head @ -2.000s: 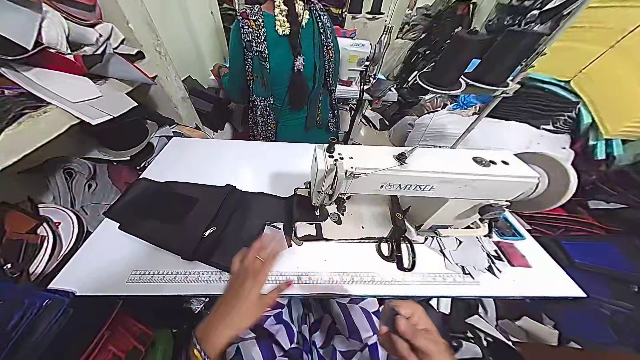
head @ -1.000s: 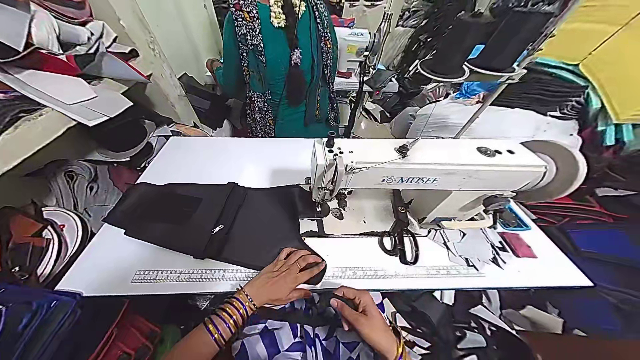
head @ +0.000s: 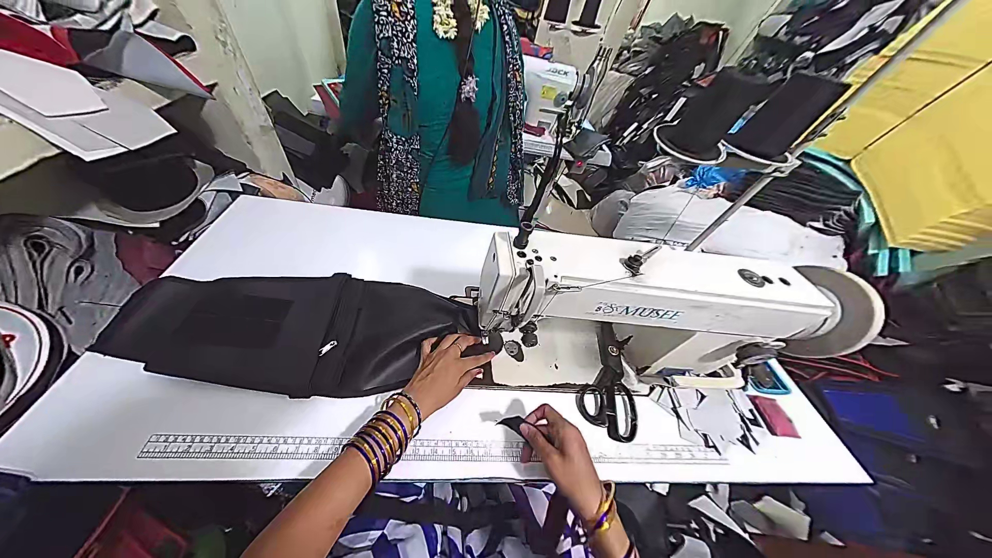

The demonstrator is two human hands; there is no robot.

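A black fabric piece with a zipper (head: 256, 333) lies across the white table, its right end under the needle area of a white Musee sewing machine (head: 666, 287). My left hand (head: 449, 368), with bangles at the wrist, presses on the fabric's right end beside the presser foot, fingers spread a little. My right hand (head: 554, 442) pinches a small dark piece of material (head: 511, 424) between thumb and fingers, just above the table. Black-handled scissors (head: 612, 395) rest to the right of the needle area. A clear ruler (head: 256, 449) runs along the front edge.
Paper-like scraps (head: 705, 418) and a pink block (head: 775, 416) lie at the table's right. Behind the table stands a person in green (head: 457, 186). Black thread cones (head: 709, 112) stand behind the machine. Piles of material (head: 62, 271) flank the left side.
My left hand has moved from the fabric's front corner to its end at the presser foot. That corner is now drawn in toward the needle. My right hand has risen over the table's front edge.
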